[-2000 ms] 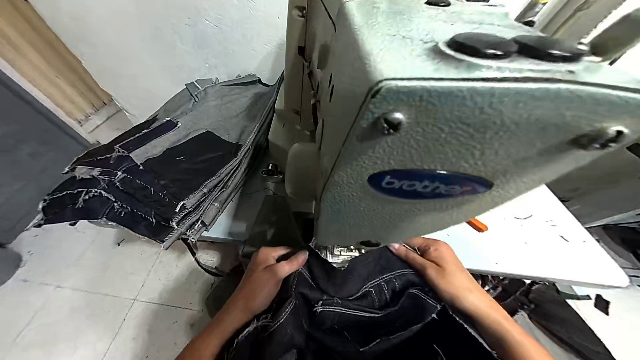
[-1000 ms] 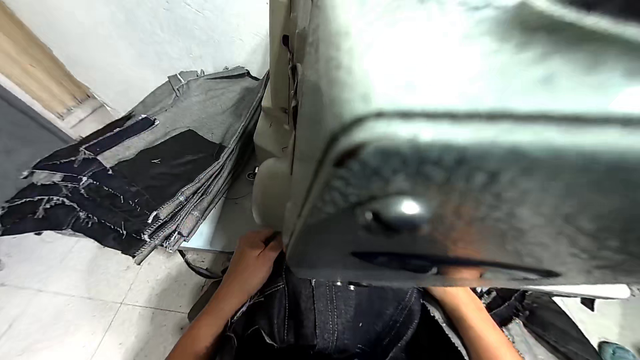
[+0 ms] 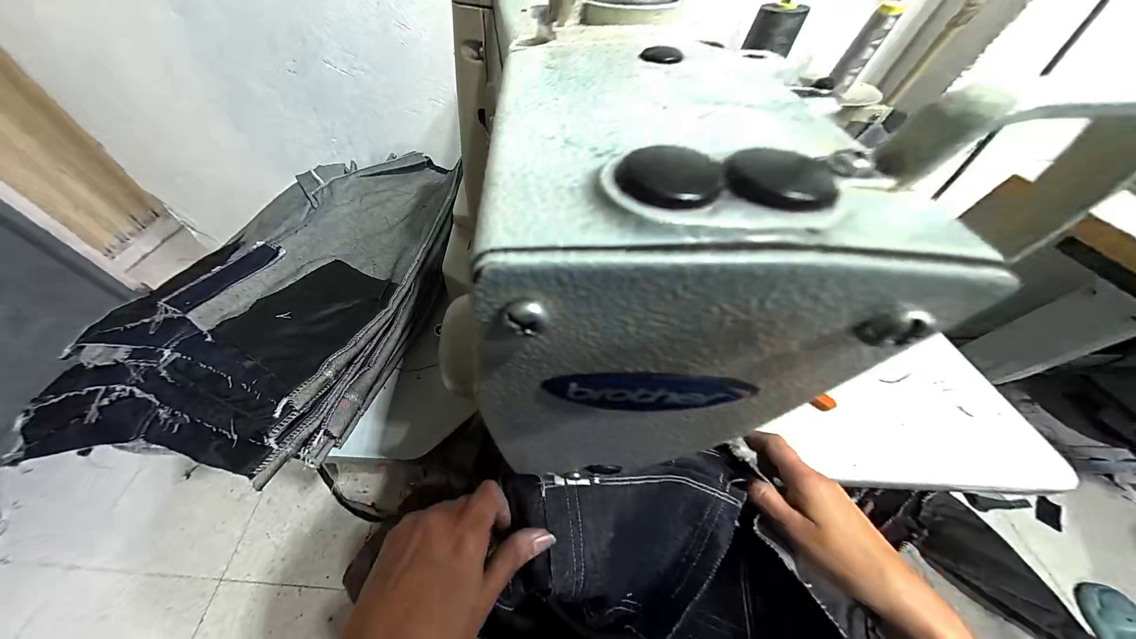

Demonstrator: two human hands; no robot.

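A dark denim garment piece [image 3: 639, 532] with pale stitching lies under the head of a Brother sewing machine [image 3: 657, 328]. My left hand [image 3: 453, 550] rests at the garment's left edge, its thumb and index finger apart on the cloth; whether it pinches any fabric cannot be told. On the right, my right hand [image 3: 816, 515] holds the garment's raw edge between thumb and fingers, close to the white table's front edge. The machine head hides the needle and presser foot. A line of white stitching runs across the cloth just below the head.
A stack of dark and grey denim pieces [image 3: 311, 257] with frayed edges sits left of the machine. The white table [image 3: 941, 426] extends right, with a small orange object [image 3: 824, 402] on it. More dark cloth [image 3: 976, 550] lies low at the right. Thread spools [image 3: 776, 28] stand behind.
The denim has been turned or shifted, so a flat panel with double stitching now shows between my hands. The view has pulled back from the machine head since one second ago.
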